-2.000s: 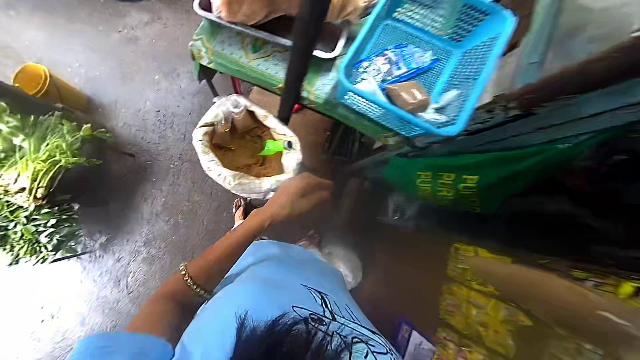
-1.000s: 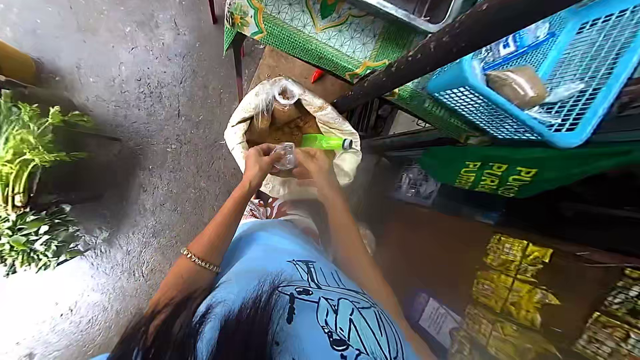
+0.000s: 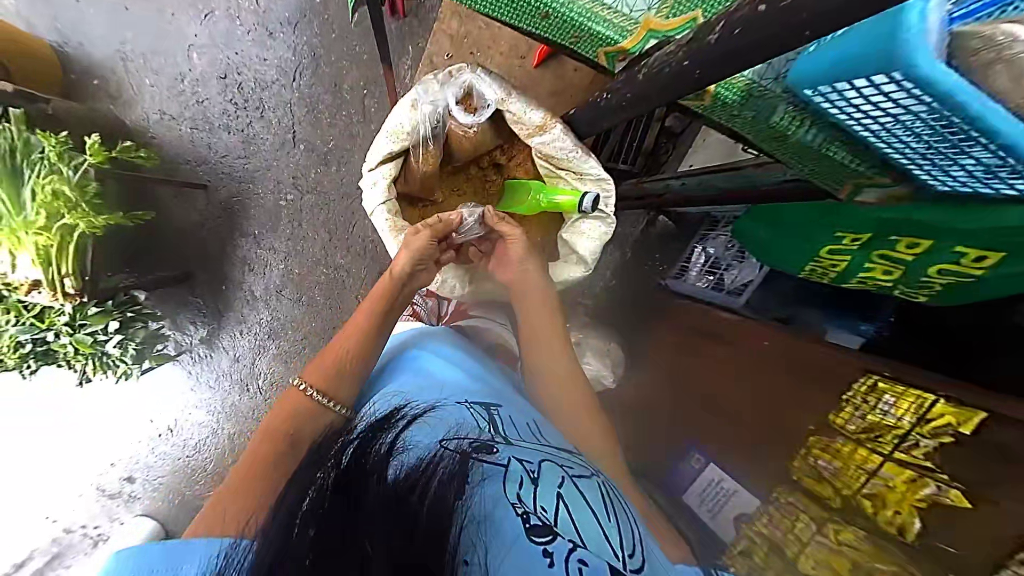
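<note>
My left hand (image 3: pixel 426 250) and my right hand (image 3: pixel 512 246) pinch a small clear plastic bag (image 3: pixel 470 222) between their fingertips, over the near side of a white woven sack (image 3: pixel 588 172). Brown granular material (image 3: pixel 480 178) fills the sack's inside. A cut green plastic bottle (image 3: pixel 534 197) with a dark cap lies on it, just beyond my right hand, its capped end towards the sack's right rim. Clear plastic bags (image 3: pixel 472 100) holding brown material stand at the far left inside the sack.
A green patterned tablecloth (image 3: pixel 560 24) and a blue plastic basket (image 3: pixel 888 104) are beyond at the right, near a dark pole (image 3: pixel 720 56). Leafy greens (image 3: pixel 72 216) stand at the left. Yellow packets (image 3: pixel 888 448) hang at the lower right, below a green cloth (image 3: pixel 872 252).
Two seconds ago one hand was at the sack's near rim; now both hands hold the small plastic bag over the sack. The view has shifted closer over the sack.
</note>
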